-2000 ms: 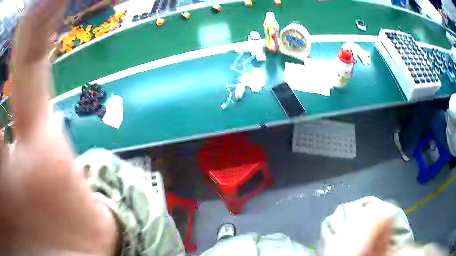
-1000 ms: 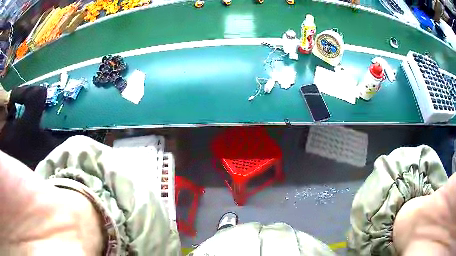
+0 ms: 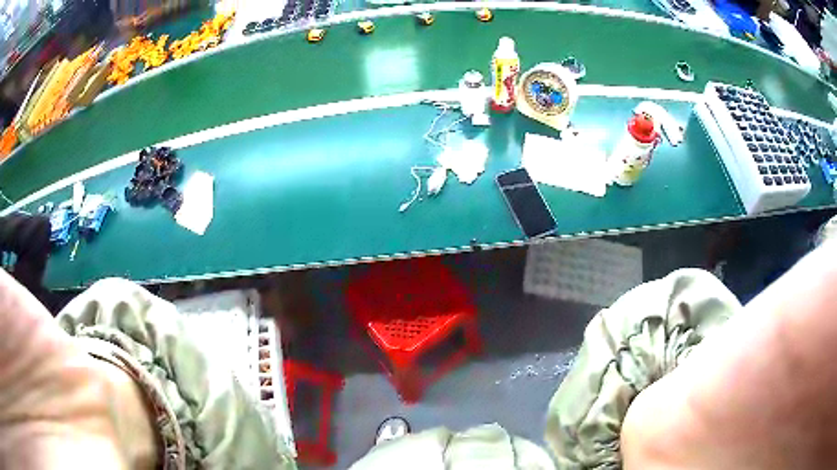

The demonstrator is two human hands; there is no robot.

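Note:
My left hand (image 3: pixel 60 390) is large and close to the camera at the lower left; only its wrist and lower part show, with the fingers cut off by the edge. My right hand (image 3: pixel 748 372) is likewise cut off at the lower right. Whether either holds anything cannot be seen. On the green bench (image 3: pixel 303 202) in front lie a black smartphone (image 3: pixel 526 204), a white paper sheet (image 3: pixel 567 165), a crumpled white scrap (image 3: pixel 465 159) with a thin white cable, and, at left, a pile of black round housings (image 3: pixel 153 176) beside an angular white paper (image 3: pixel 195 202).
A red-capped flask (image 3: pixel 634 151), a drink bottle (image 3: pixel 504 75), a round cream device (image 3: pixel 548 95) and a white tray of dark parts (image 3: pixel 762 147) stand on the bench. Red stools (image 3: pixel 413 321) are below. A dark sleeve (image 3: pixel 26 246) is at the left edge. Orange parts (image 3: pixel 138 60) lie across the belt.
The raised left hand seen two seconds ago is lower, at the left edge. Since one second ago, the view has shifted and tilted, and my right forearm reaches further inward.

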